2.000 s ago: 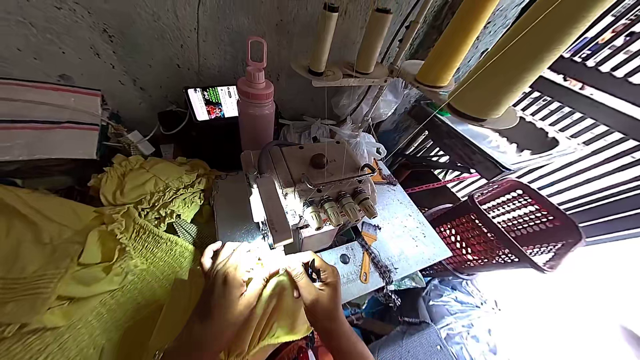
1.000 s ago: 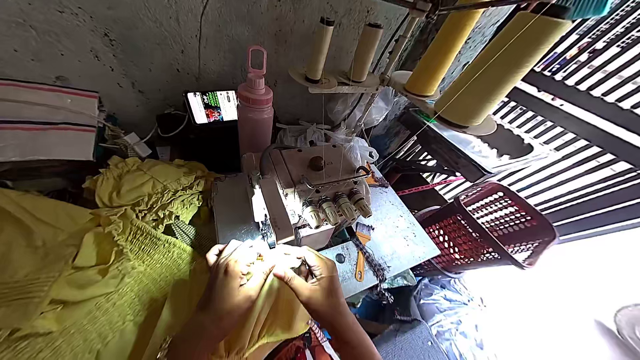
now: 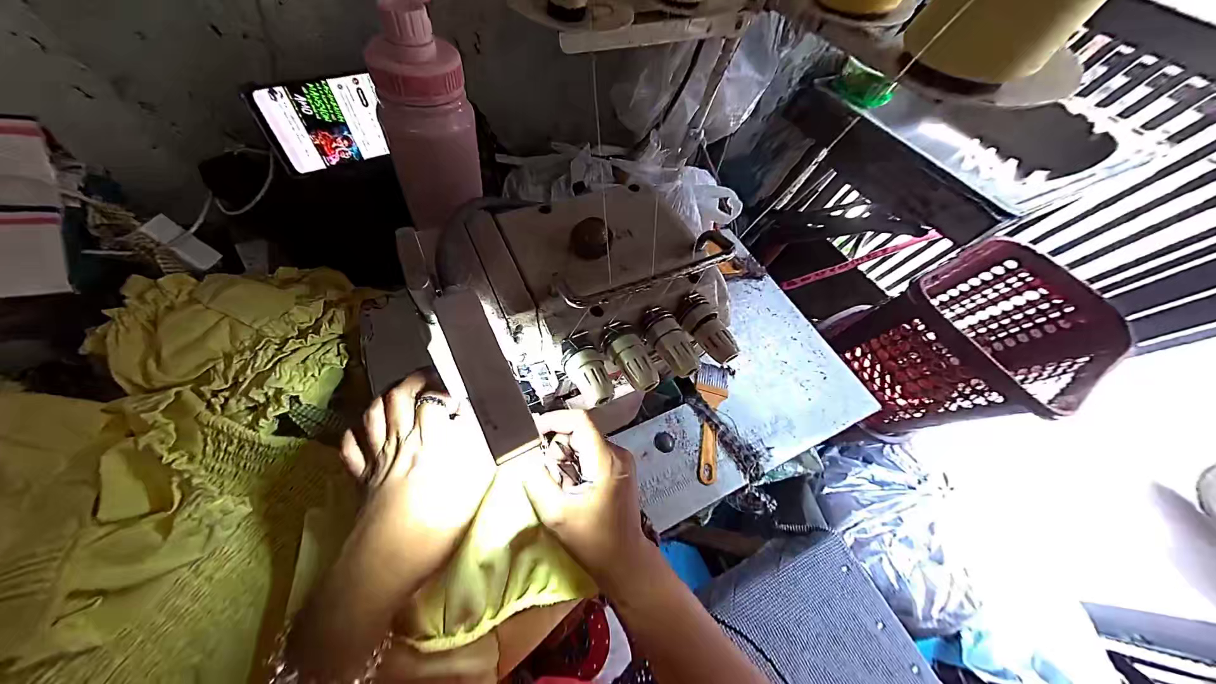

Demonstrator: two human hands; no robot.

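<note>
An overlock sewing machine (image 3: 608, 247) stands on a pale metal table, its lamp glaring over the needle area. Yellow fabric (image 3: 513, 560) hangs from the machine's front edge between my hands. My left hand (image 3: 418, 446), a ring on one finger, lies at the left of the needle area with its fingers bent over the fabric; glare hides whether it pinches the cloth. Just right of the presser area, my right hand (image 3: 589, 484) grips the fabric's edge and a small dark-handled tool, perhaps thread snips, partly hidden by the fingers. A gathered yellow garment (image 3: 218, 351) lies at the left.
A pink bottle (image 3: 432, 123) and a lit phone (image 3: 323, 123) stand behind the machine. On the table (image 3: 788, 380) lies a brush with an orange handle (image 3: 709, 446) beside lint. A maroon plastic basket (image 3: 1007, 332) is at the right; thread cones (image 3: 997, 38) hang above.
The view has moved closer to the machine. My left hand's fingers have shifted to the left of the needle area, apart from my right hand; one second ago the two were nearly together.
</note>
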